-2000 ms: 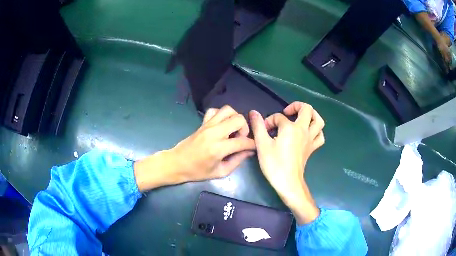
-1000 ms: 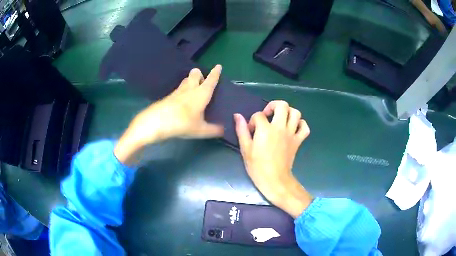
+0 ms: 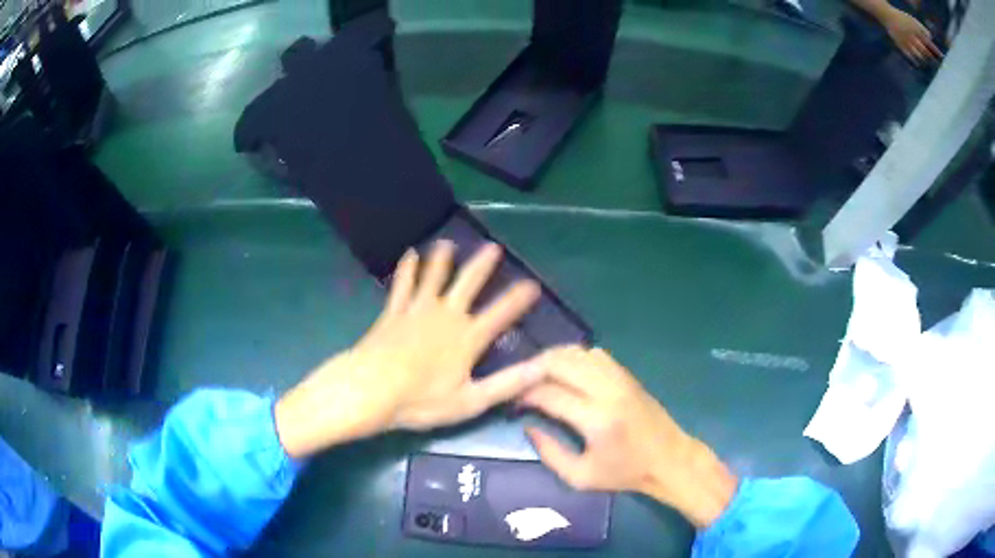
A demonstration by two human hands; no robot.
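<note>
A black gift box [image 3: 371,164] lies open on the green worktop in front of me, its long flap lid tilted away to the upper left. My left hand [image 3: 420,349] is spread with fingers apart over the box's tray, slightly blurred. My right hand [image 3: 611,431] is at the tray's near right corner, fingers bent and touching or close to its edge; whether it grips the edge cannot be told. My hands cover much of the tray floor. A smartphone [image 3: 491,504] with a white leaf-like mark lies flat just below my hands.
Stacked open black boxes [image 3: 76,316] stand at the left. Two more open boxes [image 3: 524,125] [image 3: 726,174] sit beyond the worktop's edge line. A pale metal post [image 3: 916,164] rises at the right, with white paper [image 3: 867,360] and a white plastic bag [image 3: 960,425] below. Another person's hand shows top right.
The box lid, which lay lower over the tray, is now swung back, uncovering part of the tray. My left hand has moved down over the tray. The boxes beyond have shifted left in view.
</note>
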